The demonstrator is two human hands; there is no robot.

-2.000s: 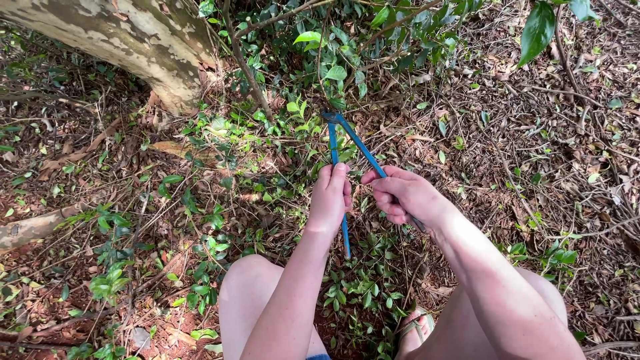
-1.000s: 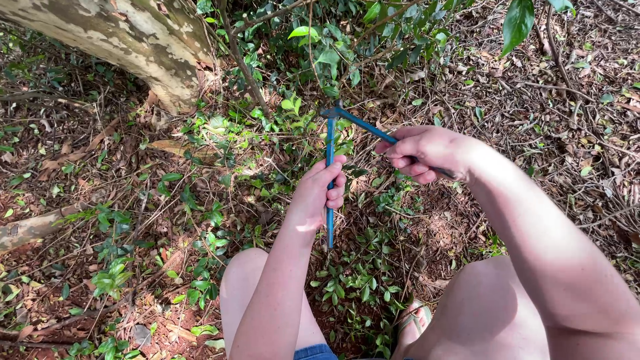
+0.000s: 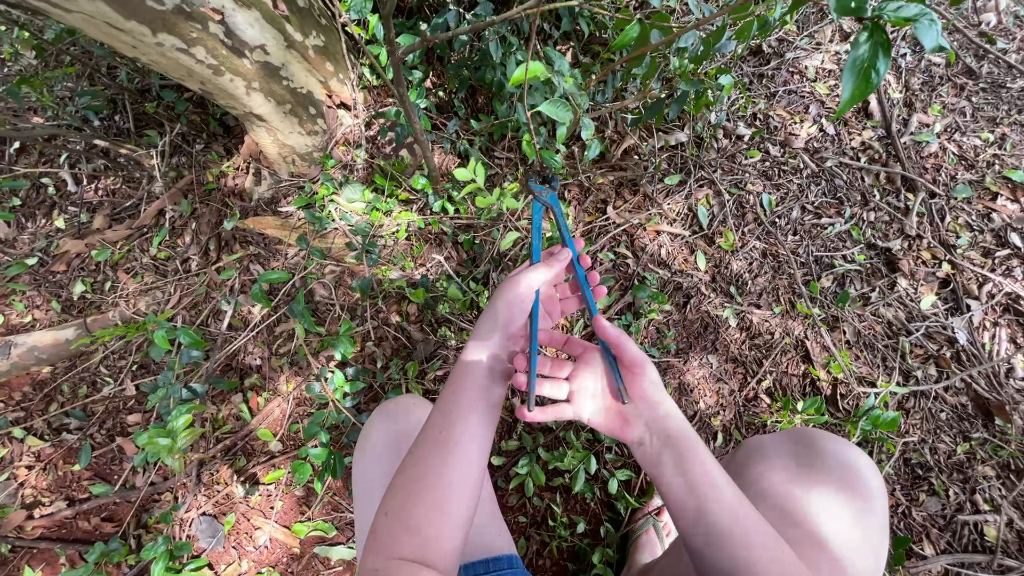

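Observation:
Blue long-handled metal pincers (image 3: 574,260) lie across both hands at the centre, their dark jaws pointing away from me and their handles slightly spread. My left hand (image 3: 532,300) supports them from the left, thumb over the handles below the pivot, fingers reaching out behind the right handle. Palm up beneath the handle ends is my right hand (image 3: 596,380), its thumb against the right handle and its fingers behind the left one. The jaws are near small green leaves; whether they touch anything cannot be told.
A mottled tree trunk (image 3: 268,80) rises at the upper left. Thin branches (image 3: 408,104) and leafy shoots hang beyond the pincers. A cut-looking log (image 3: 60,344) lies at the left. Dry leaf litter (image 3: 768,280) and twigs cover the ground around my bent knees and sandalled foot.
My right hand has come down and inward, turning palm up under the handles. The pincers' handles have moved closer together. My left hand's fingers have loosened and reach across to the right handle.

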